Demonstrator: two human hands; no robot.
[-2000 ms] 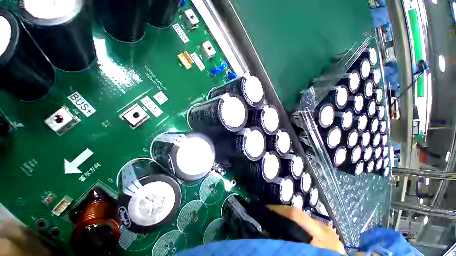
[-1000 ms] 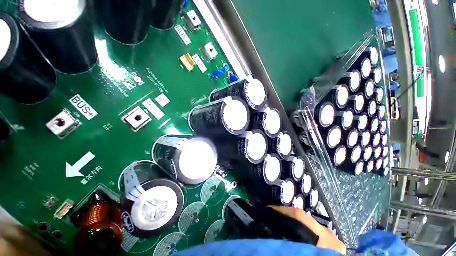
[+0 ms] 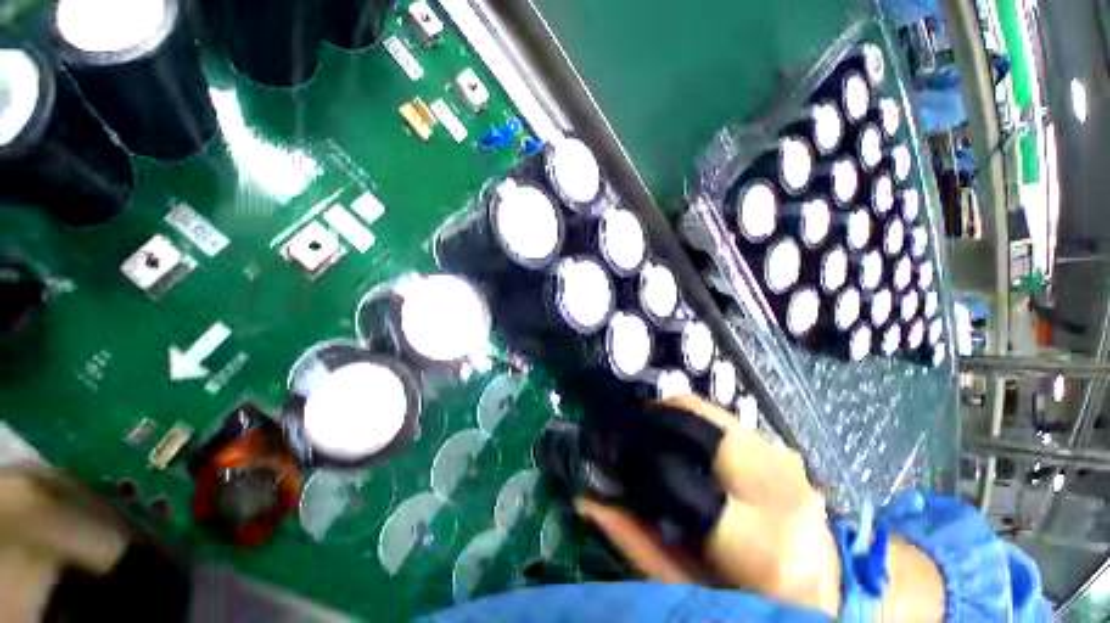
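The green circuit board point(image 3: 110, 316) carries capacitors with silvery-white tops; two point(image 3: 353, 409) point(image 3: 444, 316) stand near its middle, and a block of several point(image 3: 582, 295) stands along the rail. My right hand point(image 3: 761, 517), with black finger cots, is shut on a dark capacitor point(image 3: 558, 453) at the near end of that block, beside the bare white footprints point(image 3: 414, 532). Fingers and cots hide its top. My left hand point(image 3: 43, 523) is blurred and cut off at the lower left edge, with a dark patch beside it; whether it holds anything cannot be told.
A metal rail point(image 3: 596, 110) runs along the board's far edge. Beyond it, a clear tray point(image 3: 840, 426) of upright capacitors lies on the green bench point(image 3: 663, 61). An orange-copper inductor point(image 3: 247, 487) sits at the board's near side. Tall capacitors point(image 3: 116, 73) stand at the upper left.
The view has shifted, so block and tray appear higher. My right hand shows more fully, with its wrist strap in view. My left hand reaches further in at the lower left.
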